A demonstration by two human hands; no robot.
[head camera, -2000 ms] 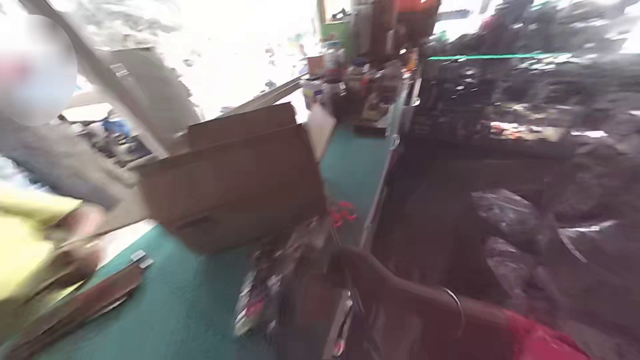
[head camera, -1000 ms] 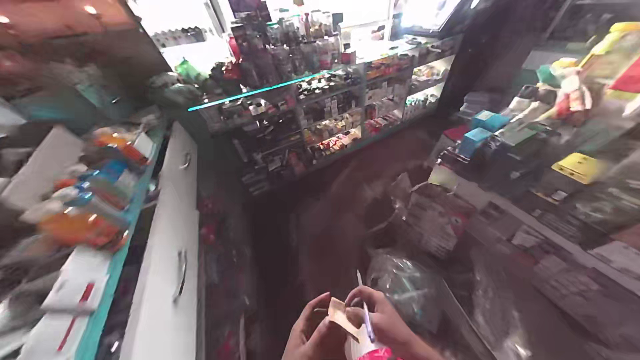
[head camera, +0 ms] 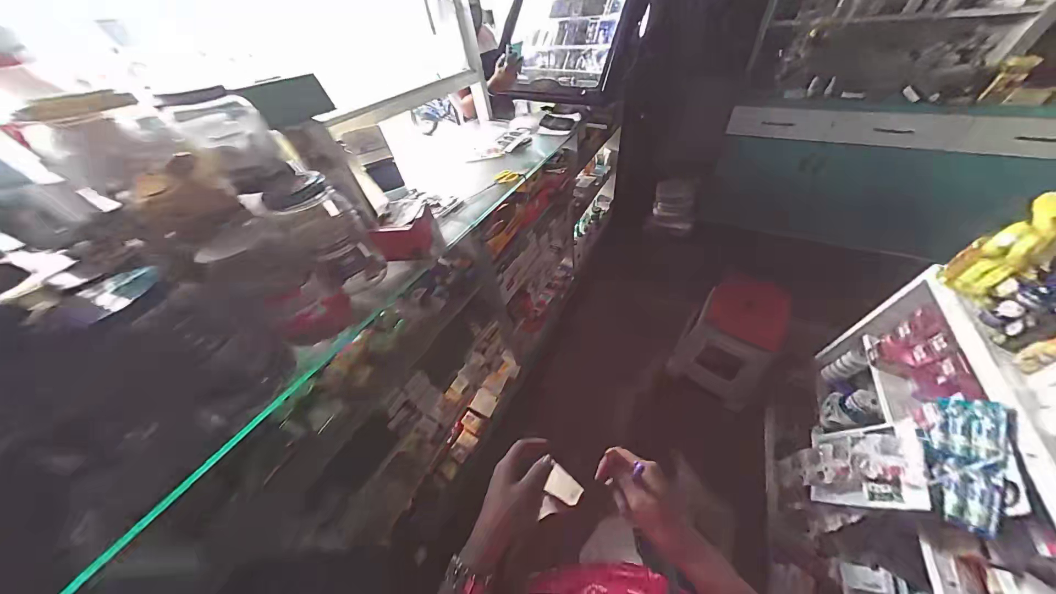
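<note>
Low in the head view, my left hand (head camera: 513,495) holds a small pale piece of paper or card (head camera: 563,484) between thumb and fingers. A bracelet or watch shows at that wrist. My right hand (head camera: 648,491) is a little to the right, apart from the paper, its fingers curled around a thin purple-ended object, likely a pen (head camera: 638,470). Most of that object is hidden by the hand. Below both hands, part of a red garment (head camera: 598,580) shows.
A glass-topped counter (head camera: 462,219) with shelves of small boxes (head camera: 483,403) runs along the left. Ahead on the floor stands a stool with a red seat (head camera: 749,313). A white shelf unit (head camera: 899,318) with packets is at right, teal cabinets (head camera: 825,186) behind. A person's arm (head camera: 502,76) shows beyond the counter.
The view has swung strongly to other parts of the shop. My hands, close together around the pale piece one second ago, are now apart, with the piece in my left hand.
</note>
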